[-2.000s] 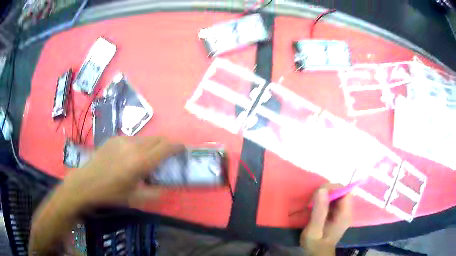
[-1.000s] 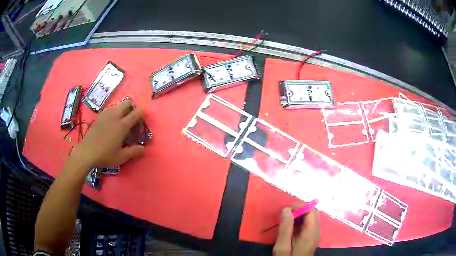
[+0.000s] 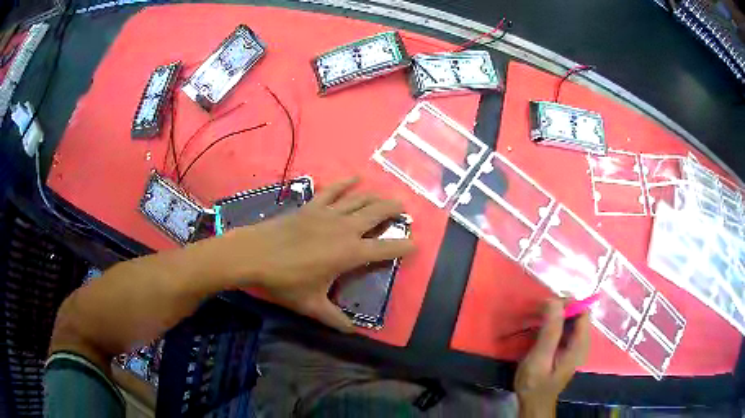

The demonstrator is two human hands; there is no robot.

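My left hand [image 3: 327, 249] is spread over a dark face-down module [image 3: 368, 290], with fingers at its upper part and the thumb at its lower left edge. Another dark panel with a light edge [image 3: 261, 202] lies partly under my wrist and hand. My right hand [image 3: 555, 351] holds a pink pointed tool [image 3: 582, 307], its thin dark end towards the left. The tool is beside the gasket sheet [image 3: 535, 216], a clear strip of white frames lying at an angle. Glare covers part of the strip.
LED light modules lie at the back [image 3: 359, 61], right of it [image 3: 454, 72], upper right [image 3: 568, 126], and at left [image 3: 170, 208] with trailing wires. A used gasket sheet [image 3: 618, 183] and stacked liner sheets [image 3: 702, 245] are at right. A black strip [image 3: 441, 273] crosses the red mat.
My left hand has moved right from the left-hand group of modules, and the dark module now lies under it, nearer the black strip. My right hand still holds the pink tool. The view has shifted.
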